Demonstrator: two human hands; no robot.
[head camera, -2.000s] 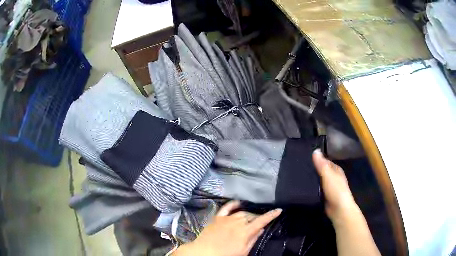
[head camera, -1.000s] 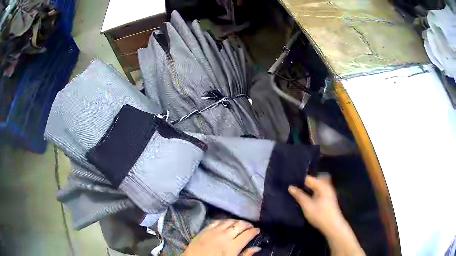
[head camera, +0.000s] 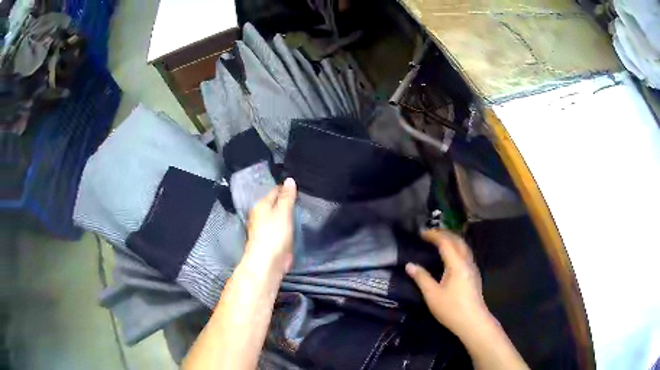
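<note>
Grey fine-striped garment panels (head camera: 347, 242) with dark ends lie stacked at lap level in front of me. A dark panel (head camera: 344, 160) lies folded back across the upper bundle of grey pieces (head camera: 278, 87). My left hand (head camera: 273, 220) rests on the grey cloth, fingertips at the dark panel's left edge; whether it grips cloth is unclear. My right hand (head camera: 452, 282) is over the dark right ends, thumb and fingers apart. A folded grey bundle (head camera: 137, 162) with a dark band (head camera: 174, 220) lies on the left. The upper bundle's tie is hidden.
A white table with a wooden edge (head camera: 539, 195) curves along the right, brown covering (head camera: 514, 47) at its far part. A white-topped wooden unit (head camera: 192, 29) stands at the back. Blue crates (head camera: 69, 152) with dark cloth are at the far left. A metal frame (head camera: 420, 134) stands behind the bundles.
My left hand has moved up and forward from the lower stack. A dark panel now lies over the upper bundle, covering its tie. My right hand stays near the dark ends.
</note>
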